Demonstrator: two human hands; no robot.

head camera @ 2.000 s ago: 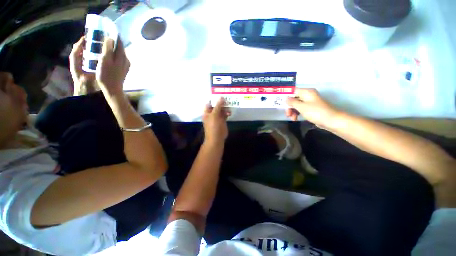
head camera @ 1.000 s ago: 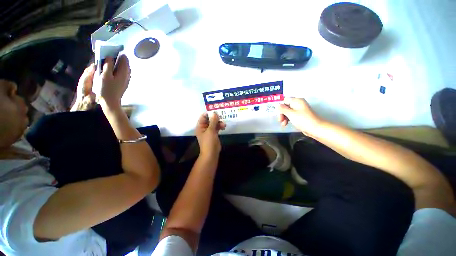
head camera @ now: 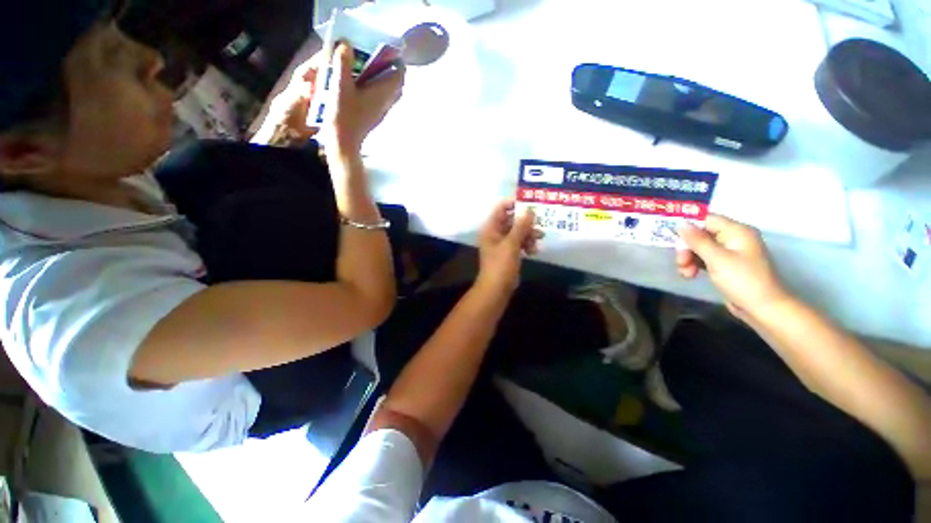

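A long printed parking card (head camera: 617, 202) has a dark blue top band, a red middle band and a white lower strip with codes and small print. My left hand (head camera: 506, 243) pinches its lower left corner, thumb on the front. My right hand (head camera: 731, 257) pinches its lower right end. The card is held nearly level at the table's near edge, printed side towards me. A glossy black mirror dash cam (head camera: 679, 108) lies on the table beyond the card.
A white-covered table (head camera: 490, 123) lies ahead. A round container with a dark lid (head camera: 876, 94) is at the right, a small printed label (head camera: 912, 251) at the far right. A person at the left holds a small white box (head camera: 329, 77) with dark and red parts, near a dark round disc (head camera: 424, 44).
The view has turned left, so the table things appear further right and the neighbour shows more. The neighbour's box is now open towards me. Both my hands still hold the card.
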